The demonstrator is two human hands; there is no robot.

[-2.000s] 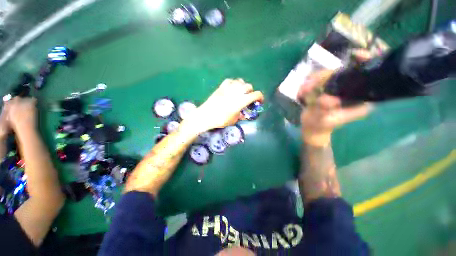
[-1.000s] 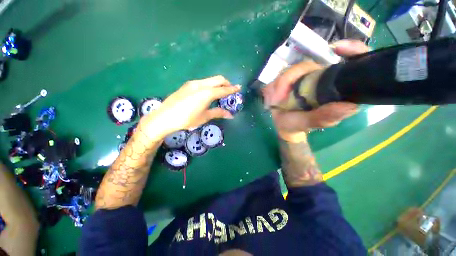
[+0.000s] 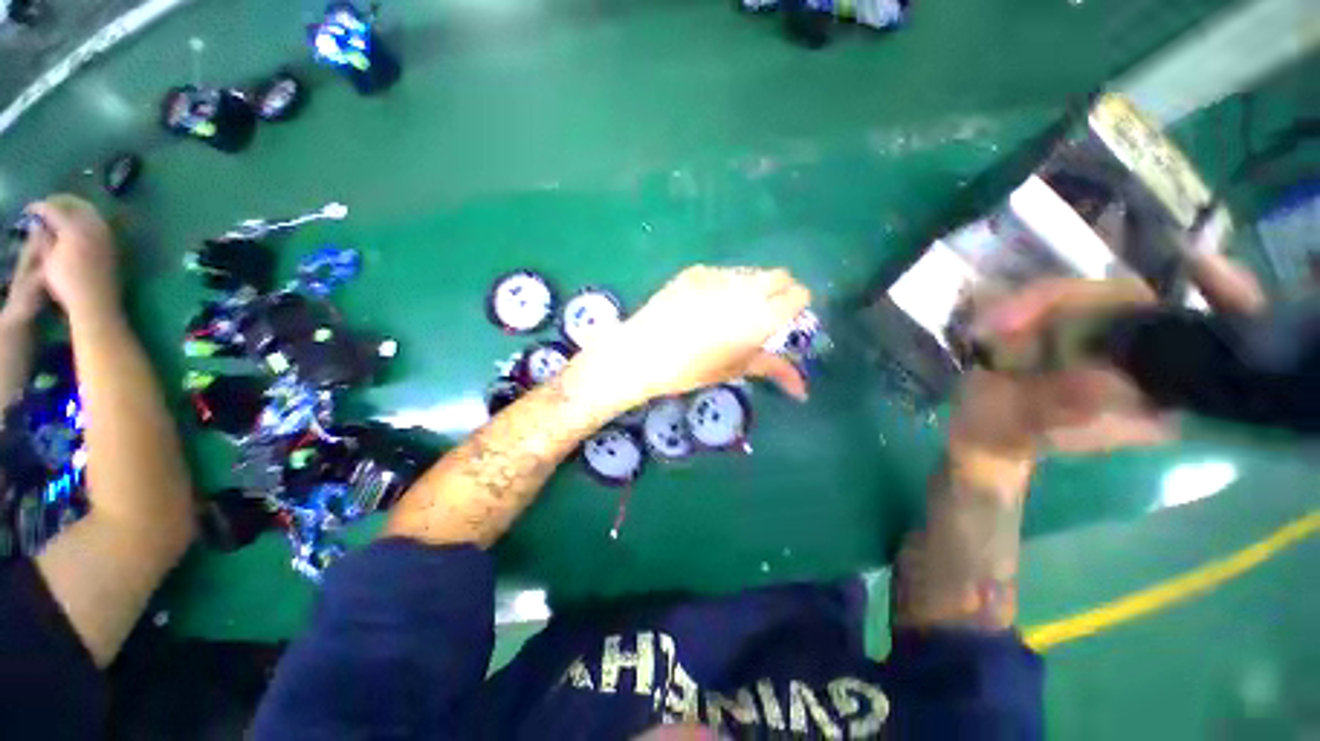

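My left hand [image 3: 709, 330] holds a small round wired unit [image 3: 799, 342] at its fingertips, over the green bench. My right hand [image 3: 1050, 362] is wrapped around the tan grip of the black electric screwdriver [image 3: 1216, 362], which lies sideways over the white parts box [image 3: 934, 290]. The right hand and the driver are blurred, and the driver's tip is hard to make out. Round discs [image 3: 612, 452] with white-grey faces and black rims lie around and below my left wrist, partly covered by it. The driver is apart from the wired unit.
A wired parts heap [image 3: 290, 377] lies at left, beside a second worker's arm [image 3: 123, 420]. Loose dark units [image 3: 210, 113] lie along the far side, with more at the top edge [image 3: 832, 15]. A yellow floor line [image 3: 1187, 586] runs at lower right.
The camera view has shifted, so the bench items appear further right than one second ago. The second worker's hands show again at left. Both my hands keep their holds.
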